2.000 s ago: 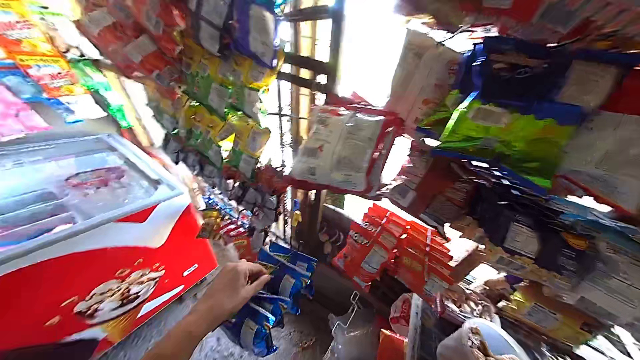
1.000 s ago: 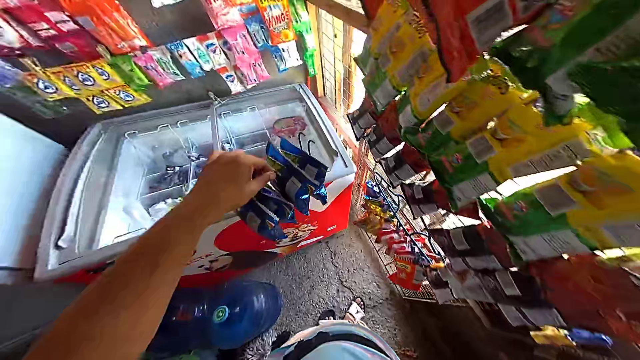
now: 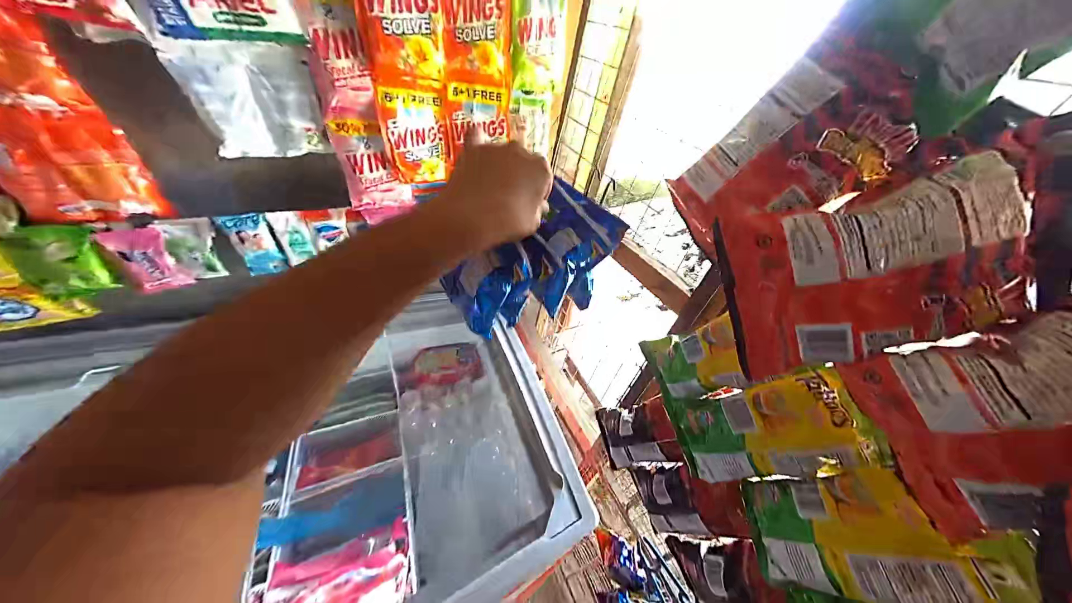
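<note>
My left hand [image 3: 502, 188] is raised near the top middle, closed on the upper ends of several blue snack packets [image 3: 536, 260], which hang below and to the right of it. Directly behind the hand hang orange detergent sachets [image 3: 410, 92] and pink sachets [image 3: 356, 109]. Below the packets is the glass-topped chest freezer [image 3: 477, 469], with goods visible inside. My forearm crosses from the lower left and hides part of the freezer. My right hand is not in view.
Red snack bags [image 3: 904, 251] and green-and-yellow snack bags [image 3: 804, 419] hang close on the right. A wire mesh window with wooden framing [image 3: 657, 272] stands behind. More sachets [image 3: 142, 255] hang at the left, above the freezer. Small packets [image 3: 628, 569] are low at the bottom.
My left hand has gone from in front of the freezer up to the hanging sachets, still holding the blue packets. The view has turned upward and closer to the wall.
</note>
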